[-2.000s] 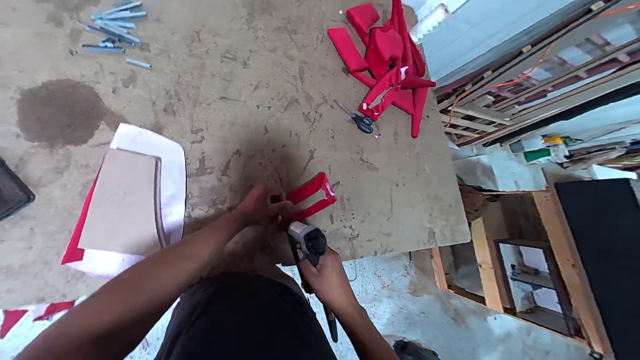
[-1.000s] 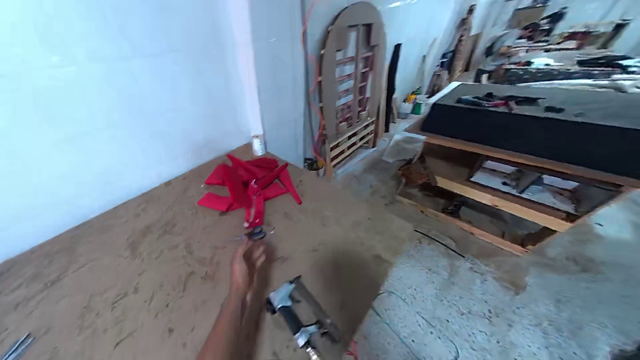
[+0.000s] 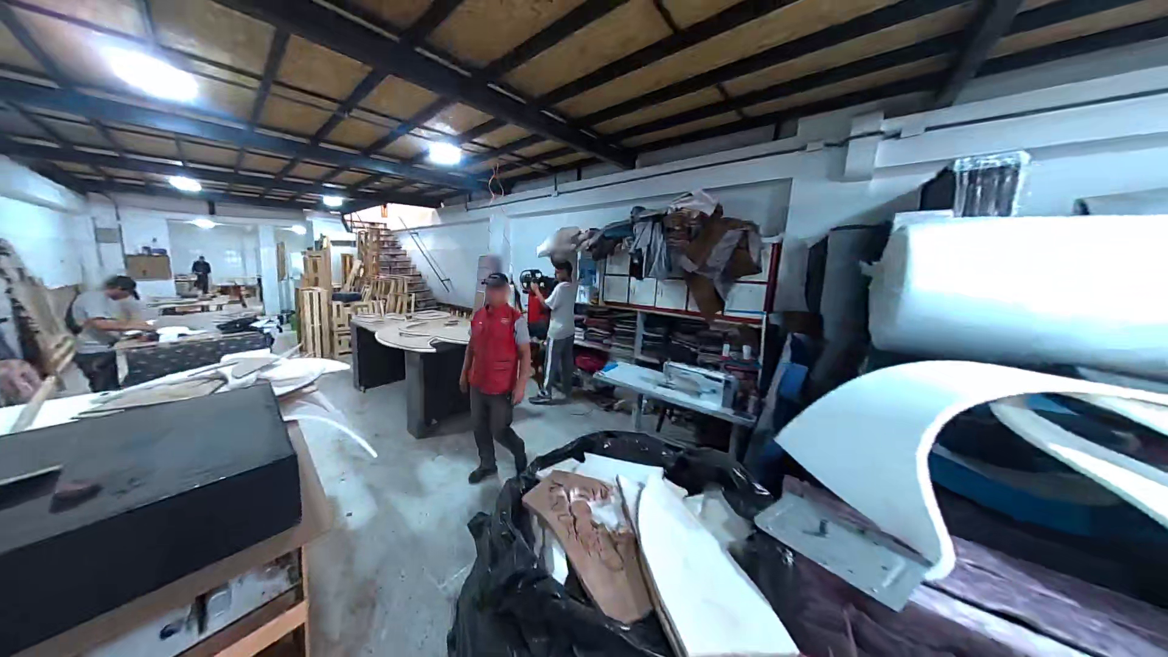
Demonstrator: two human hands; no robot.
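Neither my left hand nor my right hand shows in the head view now, so what they hold cannot be seen. Close in front stands a black plastic bag (image 3: 484,584) filled with cardboard (image 3: 589,538) and white foam offcuts (image 3: 693,566). Right of the bag, a curled white foam sheet (image 3: 876,411) rests near a metal plate (image 3: 844,538). At the left is a black-covered bench (image 3: 182,456) on a wooden frame. The red fabric pieces and the staple gun are out of view.
A person in a red vest (image 3: 495,351) stands in the aisle. Behind are another person (image 3: 559,319), a curved-top table (image 3: 411,333), and a sewing machine (image 3: 698,379) on a white table. A person (image 3: 105,324) bends over work at the far left. A large white roll (image 3: 1013,283) lies at the right.
The view has swung up and away from the worktable to the room. The red fabric, the staple gun and my hands, seen earlier, have left the view.
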